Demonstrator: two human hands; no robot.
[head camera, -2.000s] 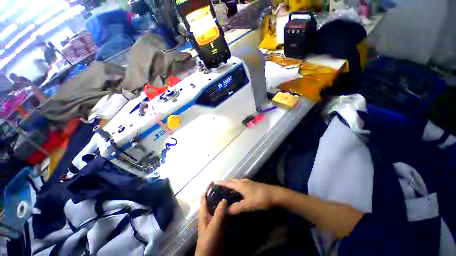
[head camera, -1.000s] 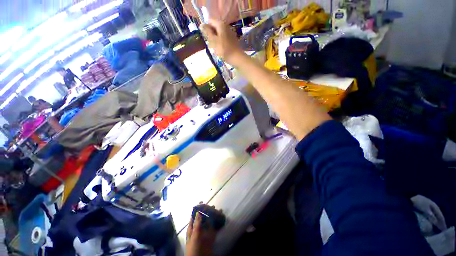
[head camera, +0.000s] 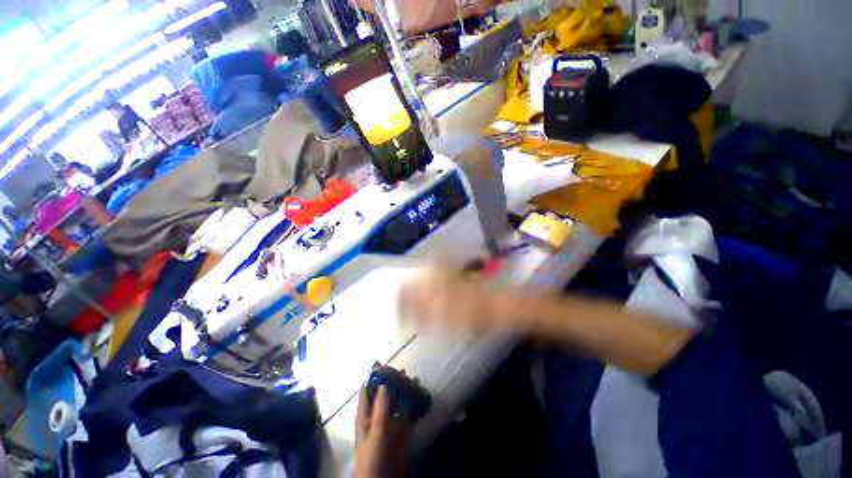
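My left hand (head camera: 374, 431) holds a small black rounded device (head camera: 400, 394) at the front edge of the white sewing table. My right hand (head camera: 437, 301) is blurred and hovers over the machine bed, in front of the control panel; its fingers are too smeared to tell whether they are open or hold anything. The white sewing machine (head camera: 271, 303) has a blue stripe and a yellow knob (head camera: 319, 290). A lit phone (head camera: 380, 117) stands upright on its head. Navy and white garment pieces (head camera: 201, 420) lie bunched at the needle end.
A yellow block (head camera: 546, 230) and a partly hidden pink item (head camera: 489, 269) lie at the machine's right end. A black speaker (head camera: 573, 98) stands behind on yellow cloth. Navy and white pieces (head camera: 631, 411) hang at my right. A blue cone (head camera: 56, 397) is far left.
My right hand was on the black device, went up behind the phone, and is now down over the machine bed. My left hand keeps hold of the device near the table edge.
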